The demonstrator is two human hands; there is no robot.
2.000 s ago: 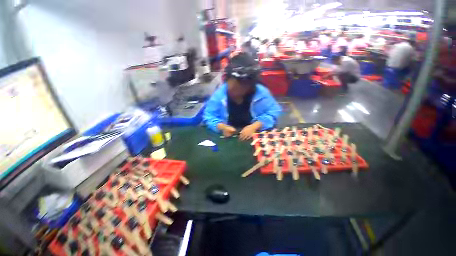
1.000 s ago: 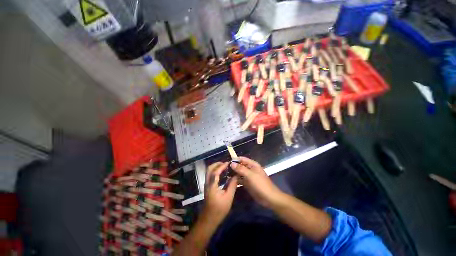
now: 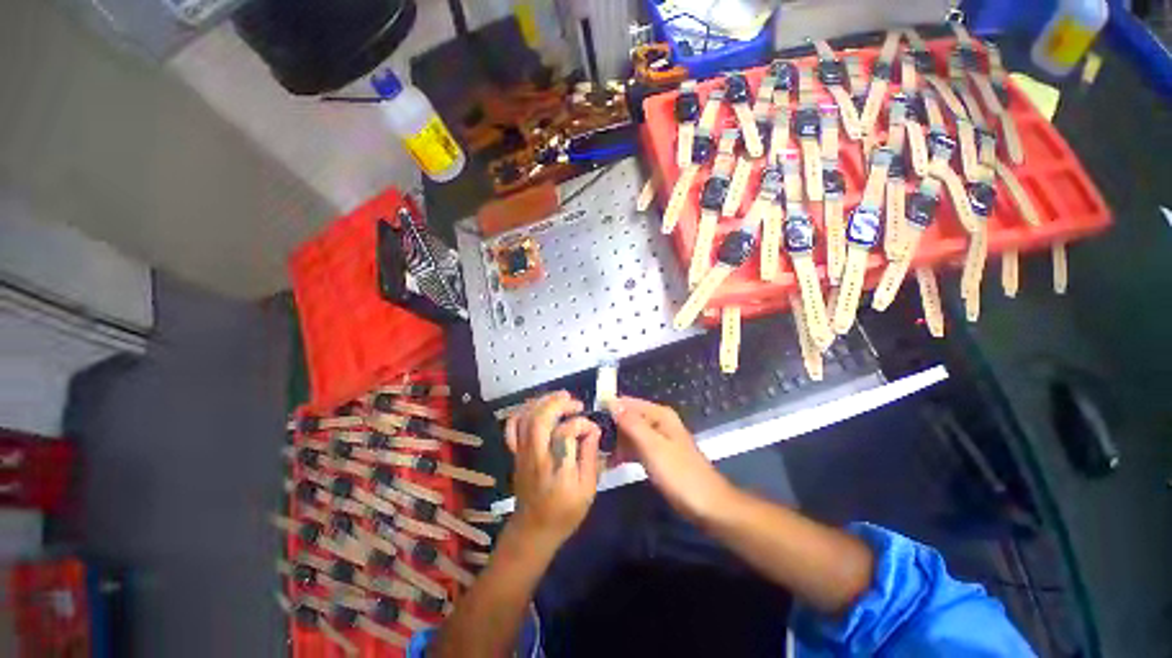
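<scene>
A watch [image 3: 607, 386] with a dark square body and a pale strap is held between my two hands, just in front of the perforated work plate [image 3: 585, 289]. Its strap points up toward the plate, and the fingers cover much of the body. My left hand [image 3: 555, 460] grips it from the left, with a dark ring or band on one finger. My right hand [image 3: 656, 450] grips it from the right with thumb and fingers. An orange-brown fixture [image 3: 518, 261] with a dark-centred recess sits on the plate.
A red tray [image 3: 1073, 206] of watches stands at the right, over part of the keyboard [image 3: 771, 373]. Another filled tray [image 3: 443, 514] and an empty red tray [image 3: 347, 289] are at the left. A squeeze bottle [image 3: 422, 129], a round black lens part [image 3: 328, 39] and a mouse [image 3: 1083, 424] show.
The view has swung from the co-worker's side to the work plate and come closer. Both hands came into view holding the watch and still hold it, its body partly hidden by fingers.
</scene>
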